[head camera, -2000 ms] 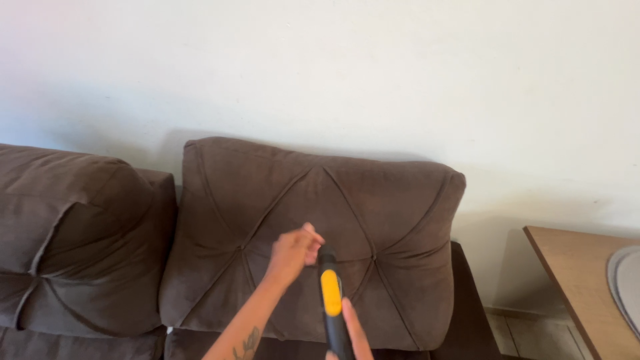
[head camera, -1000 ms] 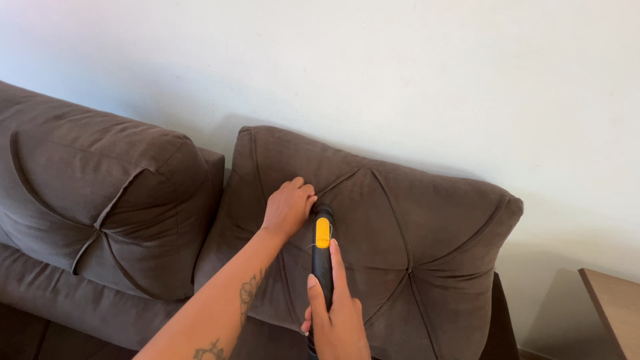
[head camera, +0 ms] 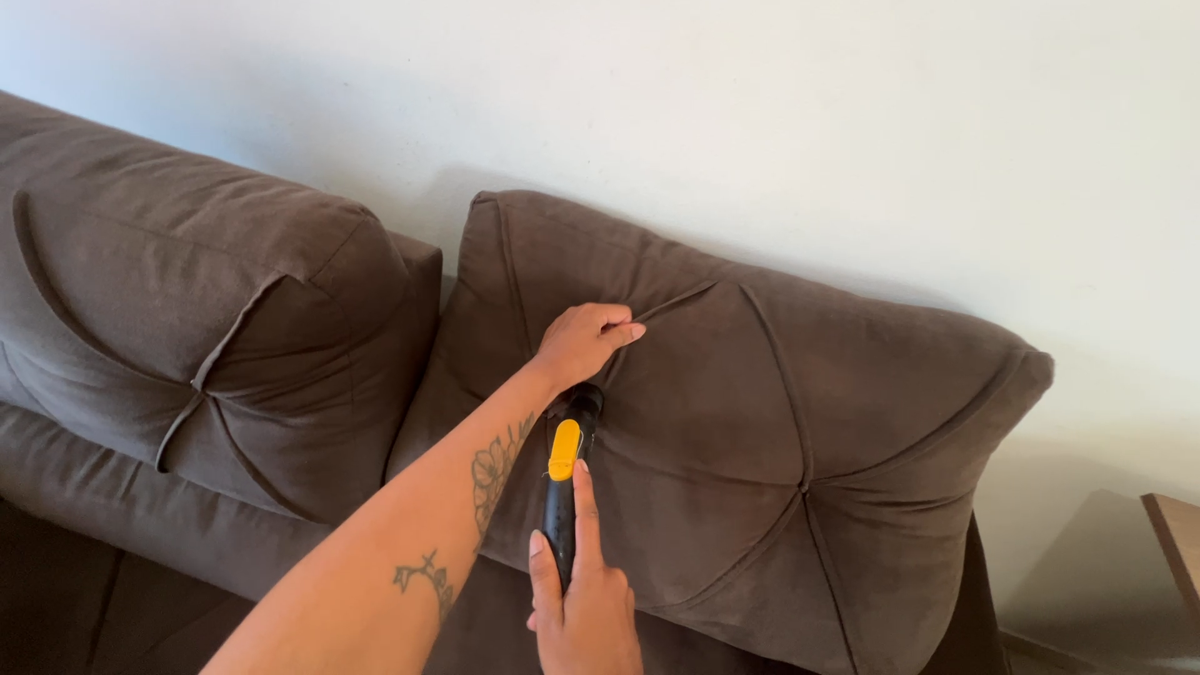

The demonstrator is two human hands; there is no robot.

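Observation:
A brown fabric back cushion (head camera: 712, 394) with stitched, pleated seams leans against the wall. My left hand (head camera: 589, 342) pinches a raised seam fold in the cushion's upper left part between thumb and fingers. Below it, my right hand (head camera: 586, 591) is wrapped round a black vacuum cleaner handle (head camera: 560, 516) with a yellow slider (head camera: 564, 450), its index finger stretched along the side. The tool's dark head (head camera: 586, 401) is at the cushion just under my left wrist; its tip is partly hidden by the left forearm.
A second brown cushion (head camera: 281, 375) stands to the left on the sofa seat (head camera: 66, 572). Behind both is a pale wall (head camera: 750, 122). The corner of a wooden table (head camera: 1172, 544) shows at the right edge.
My left hand has moved up along the seam and now pinches the fold. The black tool stays in my right hand. The view has shifted right to left and closer.

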